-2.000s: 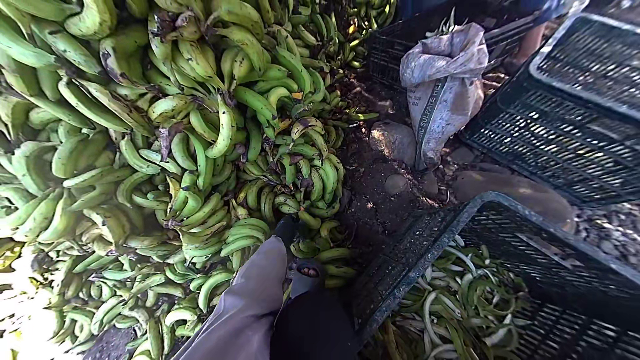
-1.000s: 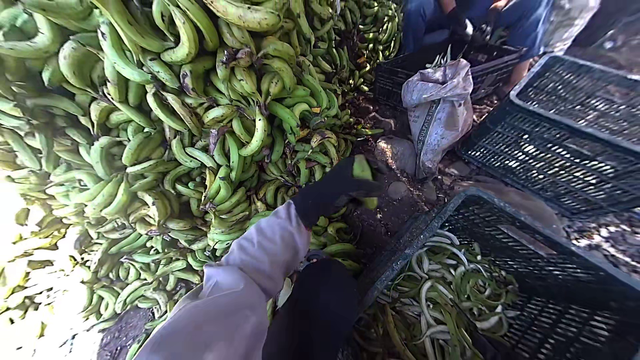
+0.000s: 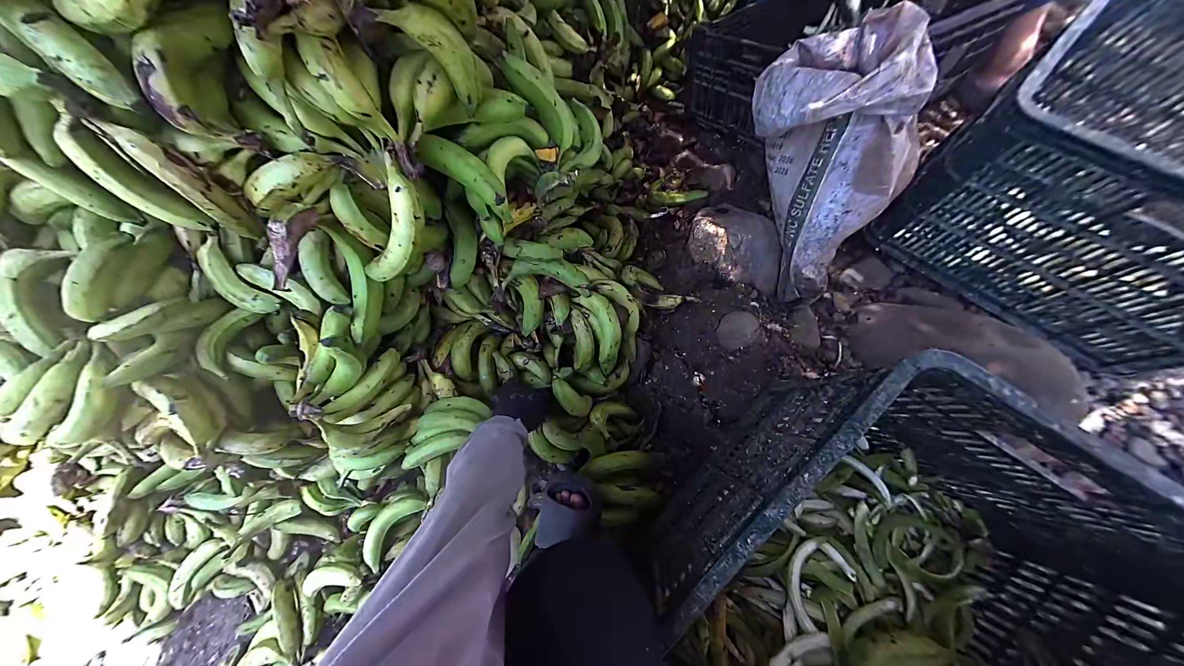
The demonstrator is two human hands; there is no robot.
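My left hand, in a dark glove below a light grey sleeve, reaches down among green plantains or bananas at the lower right part of a large heap. A hand of green fruit lies just left of the glove, and more clusters lie above and to its right. The fingers are mostly hidden, so whether they grip a fruit cannot be seen. My right hand is not in view. At the lower right, a dark plastic crate holds green and whitish peels.
A foot in an open-toed shoe is just below my hand. A dirty woven sack stands beside a stone. More dark crates are at the upper right, near part of another person's limb. A large flat stone lies behind the peel crate.
One second ago my left hand was farther right, near the peel crate, with a green piece of fruit. It has moved back left to the heap, and that piece no longer shows in it.
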